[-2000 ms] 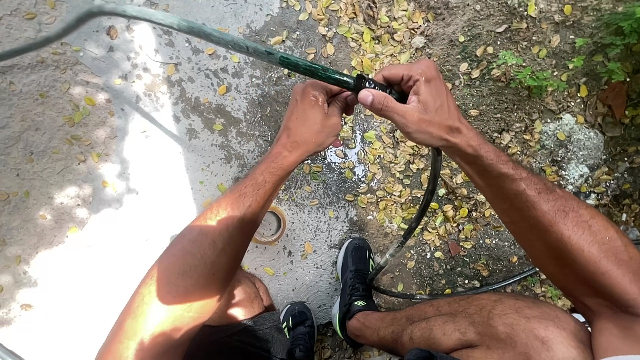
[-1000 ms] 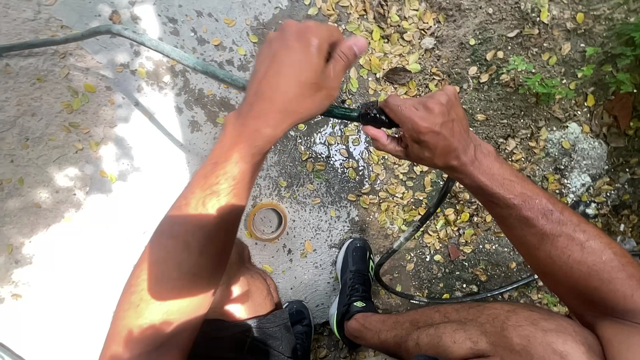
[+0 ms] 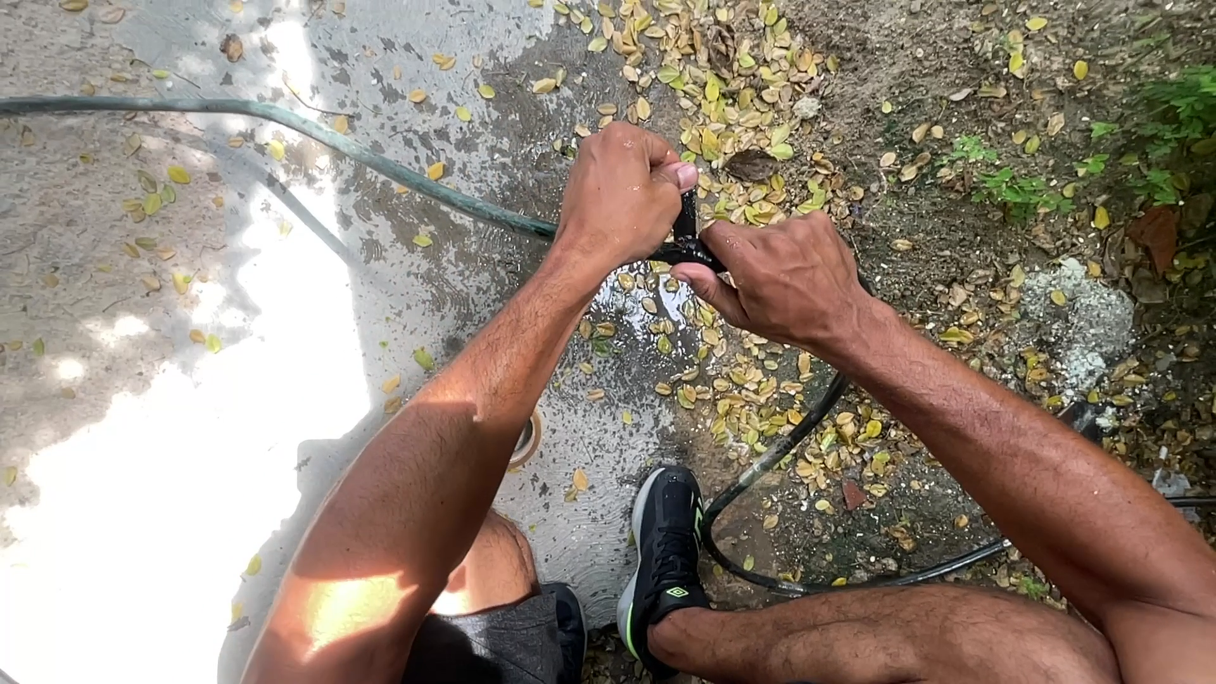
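A green garden hose (image 3: 408,178) comes in from the left and passes behind my left hand (image 3: 627,190). That hand is closed on a short black strip (image 3: 685,217), which stands up from the black-wrapped part of the hose (image 3: 698,254); whether it is tape or rubber I cannot tell. My right hand (image 3: 784,280) grips the wrapped part between thumb and fingers. Beyond it a black hose (image 3: 788,442) curves down beside my shoe. A roll of tape (image 3: 525,443) lies on the concrete, mostly hidden behind my left forearm.
Wet, sunlit concrete (image 3: 456,313) lies on the left, with leaf-strewn soil (image 3: 931,237) on the right. My black shoe (image 3: 670,541) is below my hands. A pale rough lump (image 3: 1078,318) and green plants (image 3: 1021,185) are at the right.
My left hand was raised above the hose one second ago and is now close beside the right hand, at the black strip. The right hand stays on the hose.
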